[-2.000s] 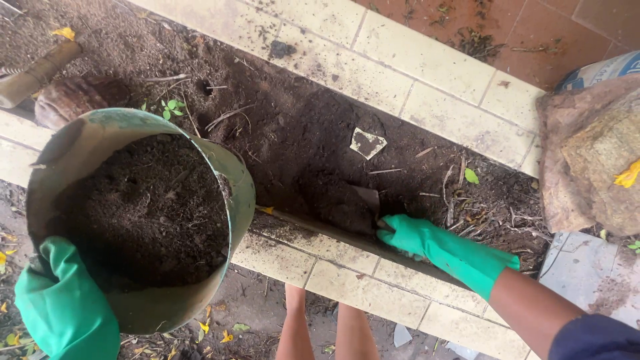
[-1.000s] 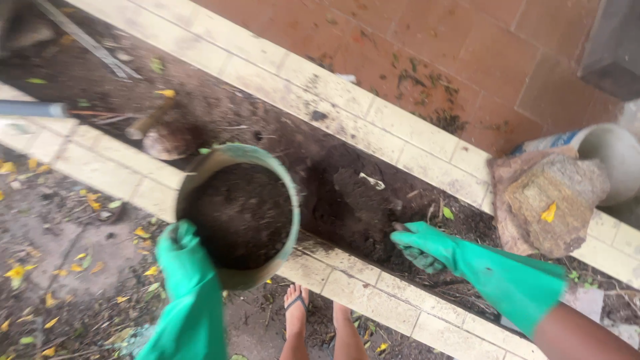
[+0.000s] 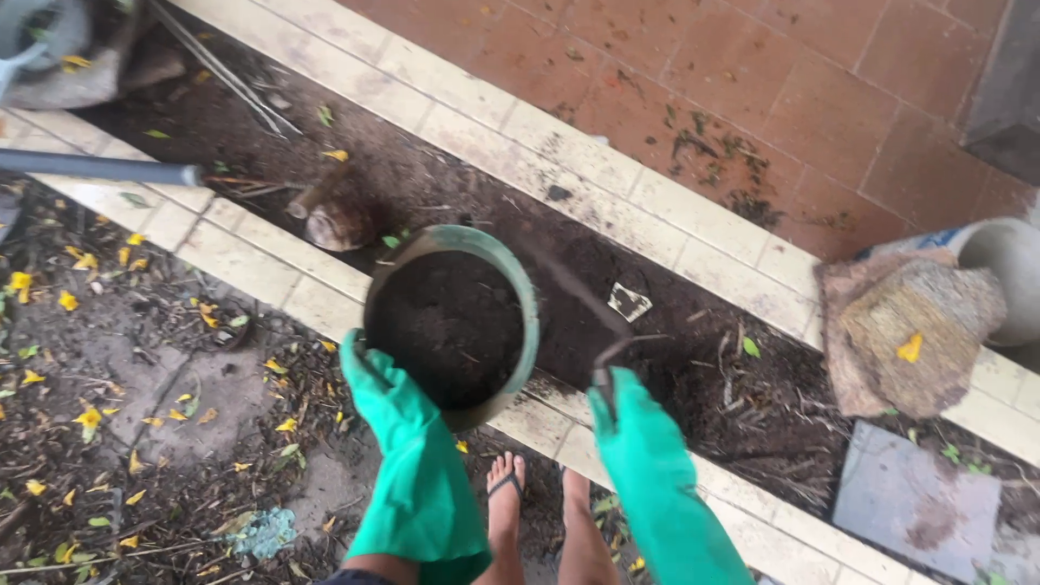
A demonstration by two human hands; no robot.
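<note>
A round green-rimmed pot (image 3: 528,325) full of dark soil stands at the middle of the view, over the near tiled edge of the planting bed. My left hand (image 3: 390,406), in a green rubber glove, grips its near left rim. My right hand (image 3: 638,414), gloved alike, is closed around the handle of a hand trowel (image 3: 581,288), whose blurred blade points up and left over the soil of the bed, right of the pot. Close to the trowel, a broken piece of tile (image 3: 630,301) lies on the soil.
Cream tile edging (image 3: 569,150) borders the bed on both sides. Flat stones (image 3: 910,333) and a white bucket (image 3: 1011,276) sit at right, above a grey tile (image 3: 918,496). A grey pipe (image 3: 97,166) crosses the edging at left. Near the pot lies a brown rock (image 3: 337,226).
My right hand has lifted from the soil, bringing the trowel up toward the pot. The view has shifted and now shows more ground at left.
</note>
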